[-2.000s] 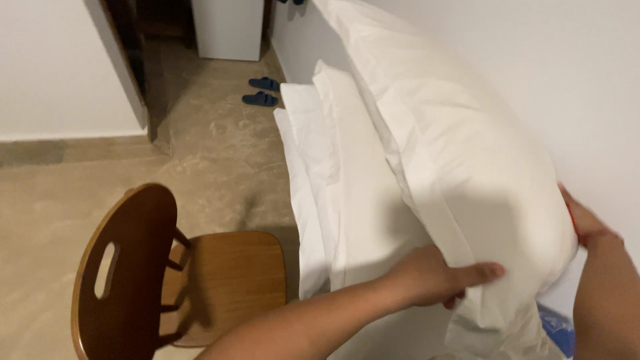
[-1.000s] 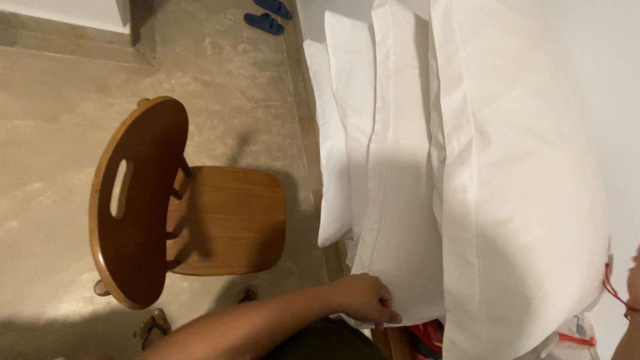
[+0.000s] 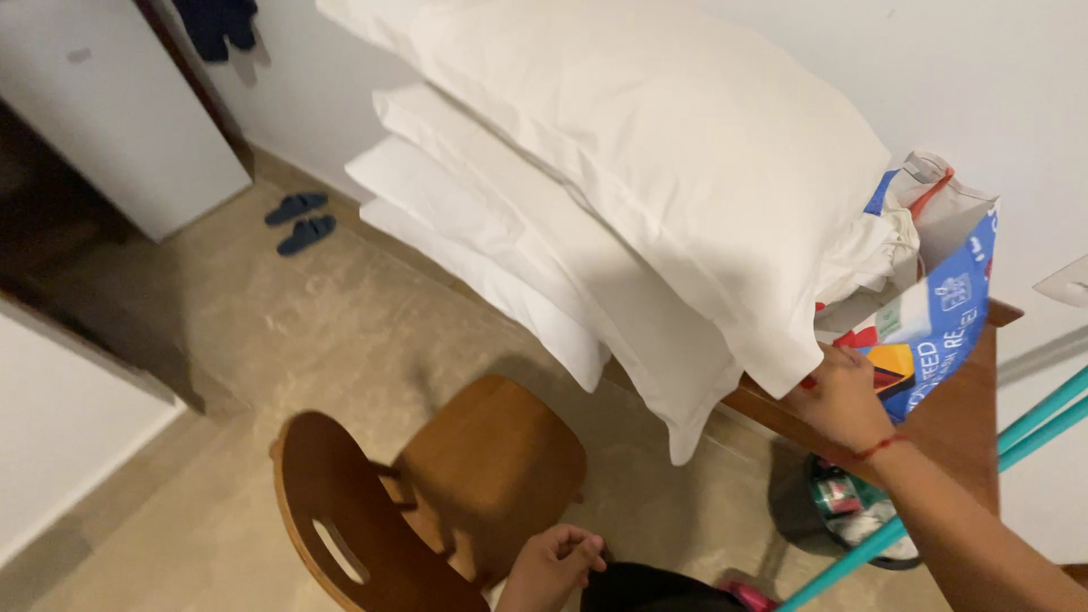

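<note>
A stack of several white pillows [image 3: 663, 161] lies on a wooden table [image 3: 960, 433] against the wall. My right hand [image 3: 850, 399], with a red cord at the wrist, is beside the lower corner of the top pillow, at the near side of a blue and white printed bag [image 3: 943, 323]. Its fingertips are partly hidden, so its hold is unclear. White cloth or plastic [image 3: 871, 246] shows inside the bag. My left hand [image 3: 557, 565] hangs low, away from the pillows, its fingers loosely curled and nothing visible in them.
A wooden chair [image 3: 497, 455] stands left of the table. Under the table's edge is a dark bin [image 3: 799, 510] with rubbish, crossed by teal poles [image 3: 884, 540]. Dark slippers [image 3: 306, 234] lie by the wall. A white cabinet or appliance [image 3: 127, 110] stands at the upper left.
My left hand has left the pillows' lower edge. My right hand, at the far right edge earlier, is now by the bag. The view has shifted, showing the bag and bin.
</note>
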